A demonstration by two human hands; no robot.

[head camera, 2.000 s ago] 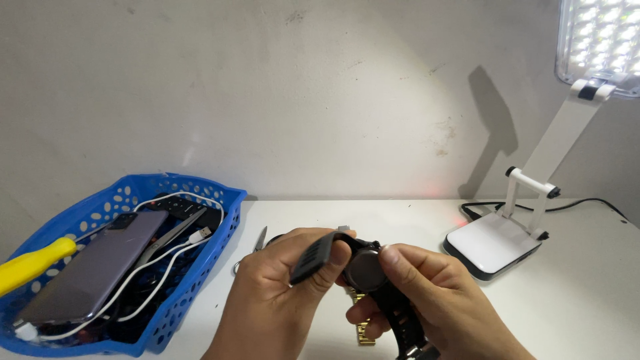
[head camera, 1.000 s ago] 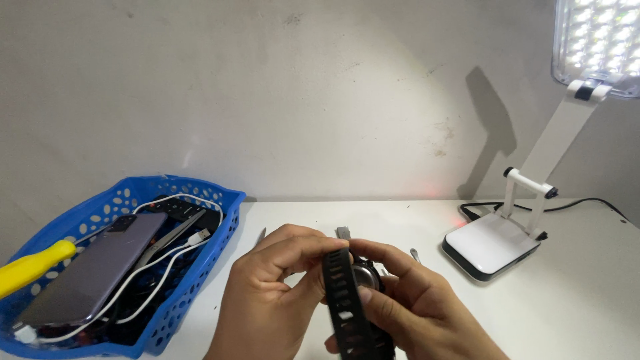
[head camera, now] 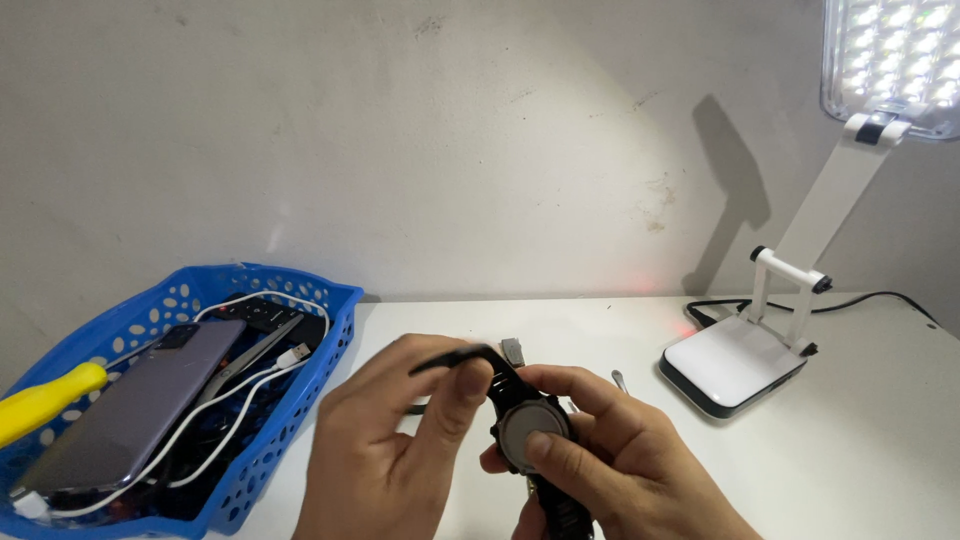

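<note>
A black wristwatch (head camera: pixel 526 420) is held over the white table, its round metal case back facing me. My right hand (head camera: pixel 611 457) grips the case, with the thumb pressed on the back and fingers behind it. My left hand (head camera: pixel 401 442) pinches the upper part of the black strap (head camera: pixel 508 384) between thumb and fingers, and that strap end bends over to the left. The lower strap hangs below the case by my right palm. Behind the watch, a grey strap end (head camera: pixel 512 352) lies on the table; a bit of gold-coloured metal shows under the watch, mostly hidden.
At left stands a blue perforated plastic basket (head camera: pixel 346 330) holding a smartphone (head camera: pixel 135 405), a white USB cable (head camera: pixel 289 358), scissors (head camera: pixel 251 358), a black remote control (head camera: pixel 274 319) and a yellow-handled screwdriver (head camera: pixel 49 401). A lit white desk lamp (head camera: pixel 735 364) stands at right. A small metal tool (head camera: pixel 619 380) lies behind my right hand.
The watch has turned in my hands: one second ago the strap stood upright across the case, and now the case back shows with the strap bent to the left.
</note>
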